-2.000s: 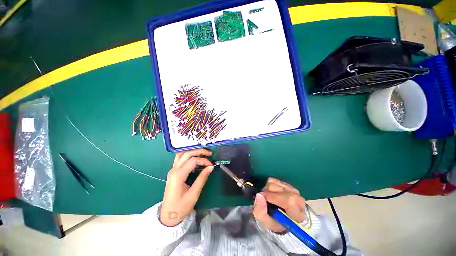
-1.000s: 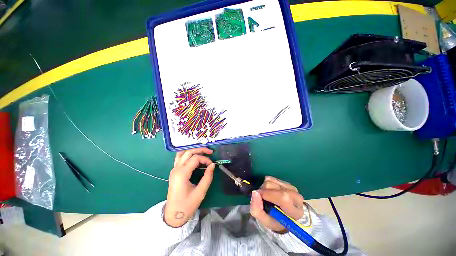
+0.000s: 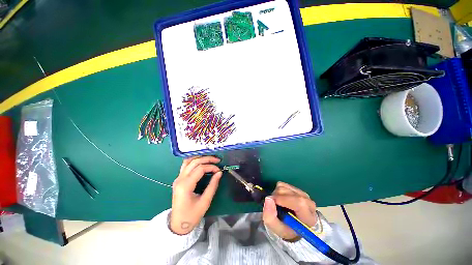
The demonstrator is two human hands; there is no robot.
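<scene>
My right hand (image 3: pixel 291 211) is shut on the blue, black and yellow soldering iron (image 3: pixel 305 233), gripped like a pen. Its metal tip points up-left and is at the small green PCB (image 3: pixel 232 167) on the black work pad (image 3: pixel 245 178). My left hand (image 3: pixel 195 189) has thumb and index finger pinched at the PCB's left end. A thin silvery solder wire (image 3: pixel 115 161) curves over the bench from the left to this hand. What exactly lies between these fingertips is too small to tell.
A blue-rimmed white tray (image 3: pixel 243 88) holds heaped leads (image 3: pixel 204 119) and green PCB panels (image 3: pixel 239 27). A wire bunch (image 3: pixel 153 123), dark tweezers (image 3: pixel 80 178) and a plastic bag (image 3: pixel 36 158) lie left. A black fan (image 3: pixel 380 70), white tub (image 3: pixel 412 110) and blue box (image 3: pixel 455 101) stand right.
The iron and my right hand have shifted very slightly, with the tip still at the PCB. The thumb and index finger of my left hand remain pinched beside it.
</scene>
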